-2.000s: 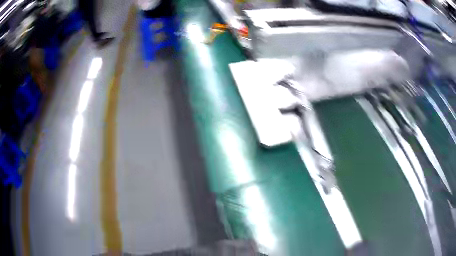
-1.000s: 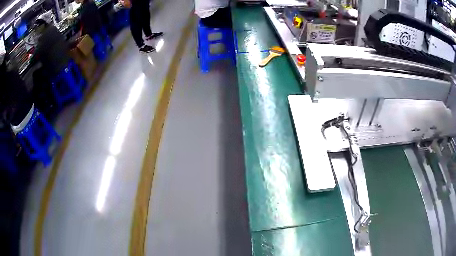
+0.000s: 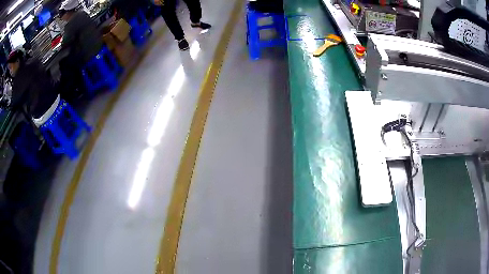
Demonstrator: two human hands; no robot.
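Observation:
Neither of my hands is in the picture. Nearest in front of me is a glossy green bench edge (image 3: 316, 160) running away from me. A white plate (image 3: 368, 155) lies along it beside the machine frame. A silver guide rail (image 3: 399, 187) runs toward me at the right, with a small silver sensor bracket (image 3: 418, 242) and dark cable on it. The green conveyor belt (image 3: 450, 214) shows right of the rail.
An orange-handled brush (image 3: 327, 45) lies on the bench near a red button (image 3: 360, 51). A blue stool (image 3: 264, 32) stands beside the bench. Left are the grey aisle floor (image 3: 230, 160), a standing person's legs (image 3: 184, 21) and seated people on blue stools (image 3: 63, 127).
The view has swung left and steadied. The bench, white plate and machine have shifted right in the picture since one second ago, and more of the seated people shows.

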